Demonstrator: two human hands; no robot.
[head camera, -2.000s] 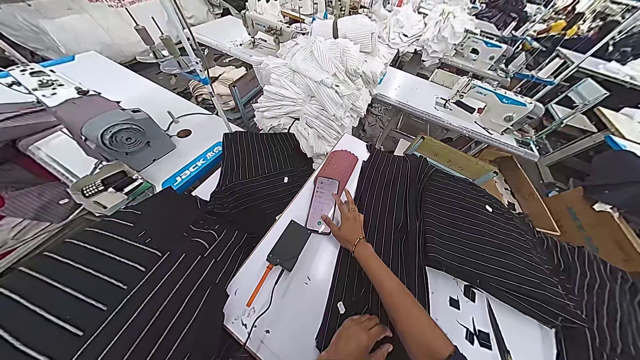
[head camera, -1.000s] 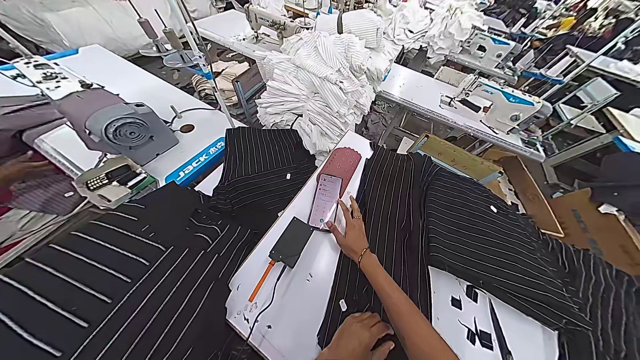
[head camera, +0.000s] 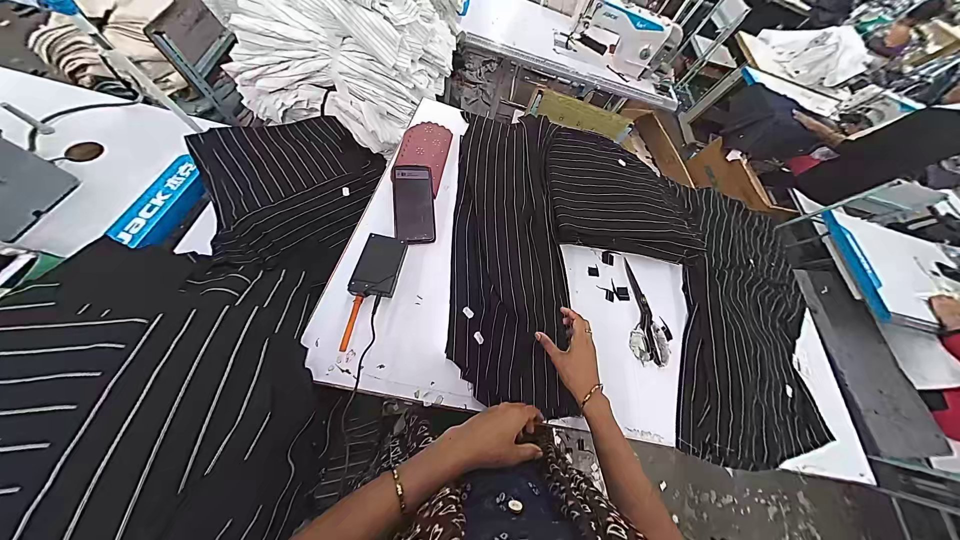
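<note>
My right hand (head camera: 576, 360) is spread, its fingertips at the right edge of a black striped fabric piece (head camera: 502, 247) lying on the white table. My left hand (head camera: 499, 435) rests with bent fingers at the table's front edge, by the lower end of that fabric; whether it pinches anything is hidden. Scissors with wrapped handles (head camera: 646, 322) and small black scraps (head camera: 621, 293) lie to the right of my right hand. Farther left are a smartphone (head camera: 415, 206) partly on a pink patterned case (head camera: 429, 146), a black box (head camera: 379, 264) with a cable, and an orange stick-like item (head camera: 350, 322).
More black striped fabric covers the left side (head camera: 187, 375) and the table's right side (head camera: 742, 337). A heap of white striped cloth (head camera: 345, 60) stands behind. A Jack sewing machine (head camera: 626, 37) is beyond. At the far right, parts of other people show beside worktables.
My right hand has left the phone and come back toward me to the striped fabric. The phone screen, lit before, is dark now. The view has tilted down and to the right.
</note>
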